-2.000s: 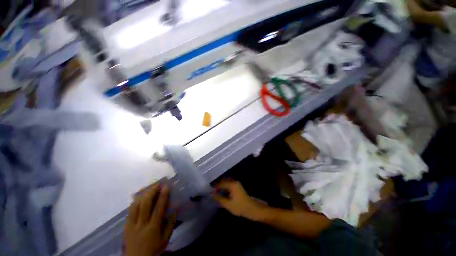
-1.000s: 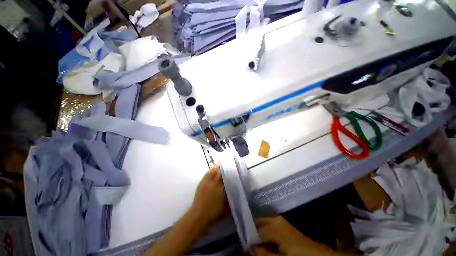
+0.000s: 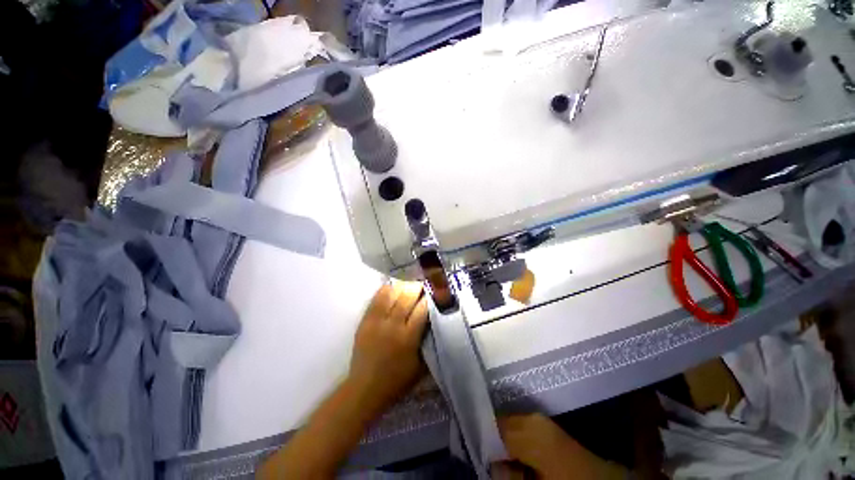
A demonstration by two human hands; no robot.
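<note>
A long, narrow blue-grey fabric strip [image 3: 466, 384] runs from under the front end of the white sewing machine [image 3: 506, 159] down over the table's front edge. My left hand [image 3: 392, 328] lies flat on the table left of the strip, its fingertips beside the needle area at the strip's edge. My right hand [image 3: 534, 450] is low in the picture, at the strip's lower part, its fingers closed on it; it is partly cut off by the bottom edge. The machine head hides the needle and the strip's far end.
A blue-grey strip pile [image 3: 112, 328] lies left on the table. Scissors with red and green handles [image 3: 694, 286] and an orange chip [image 3: 521, 287] lie right of the needle. White cut pieces [image 3: 769, 403] are at lower right. Scraps [image 3: 225, 66] lie upper left.
The view has moved closer over the machine head. Since the earliest frame, the strip and both hands have moved up to the needle area; my left hand has left the table's front edge.
</note>
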